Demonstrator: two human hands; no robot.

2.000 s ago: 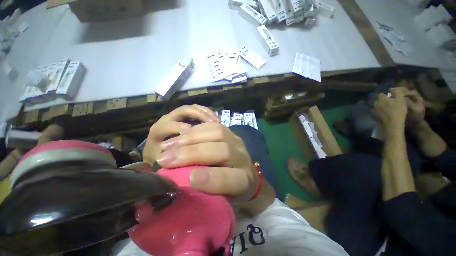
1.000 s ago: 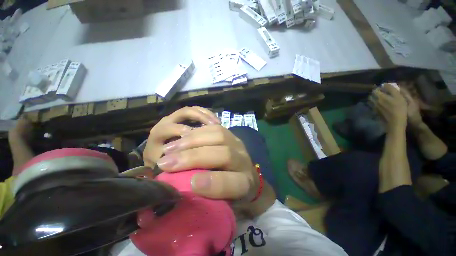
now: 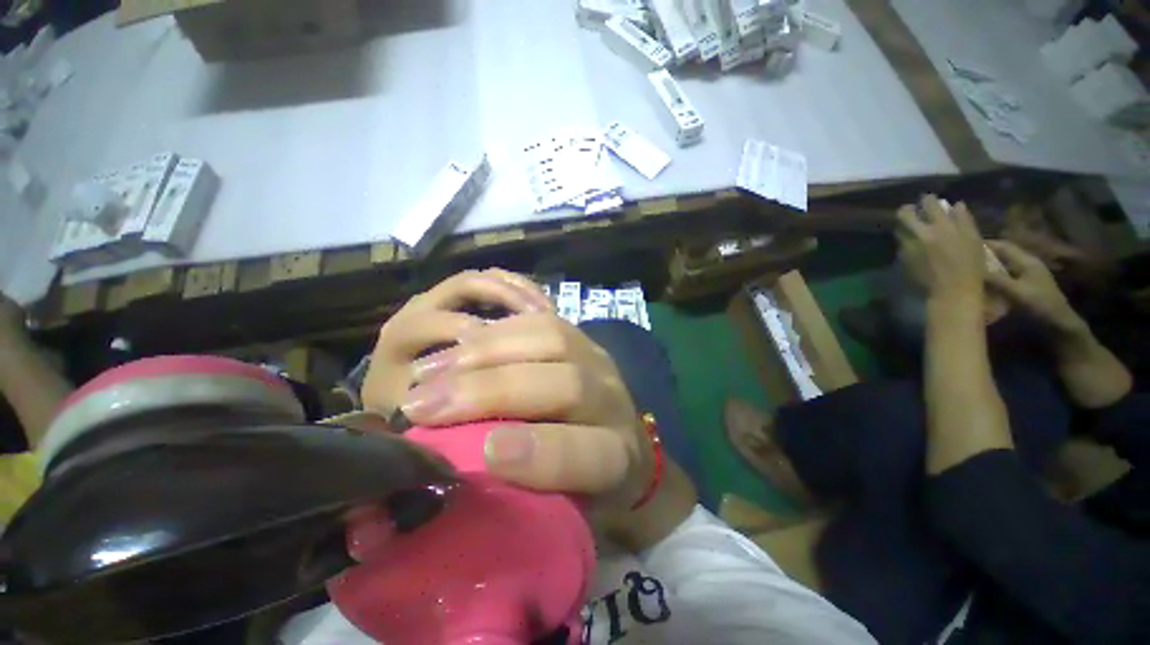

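A water bottle fills the lower left, very close to the camera. Its pink top [image 3: 486, 567] is at bottom centre, and its dark smoky lid [image 3: 189, 504] stands flipped open to the left. My right hand [image 3: 517, 378], with a red bracelet at the wrist, is closed around the upper side of the pink top. The bottle's body is hidden or cut off below. My left hand cannot be made out in the picture.
On the white table [image 3: 328, 158] lie printed slips [image 3: 568, 170], a longer white box [image 3: 441, 202], a carton row [image 3: 139, 202], heaped cartons [image 3: 713, 25] and a brown case [image 3: 271, 25]. A person's hands [image 3: 958, 252] work at right, above a cardboard tray [image 3: 820, 334]. Another person's arm [image 3: 25, 365] is at left.
The bottle and my right hand have barely moved. The hands of the person at right have shifted left and apart. The arm of the person at left has moved towards the left edge.
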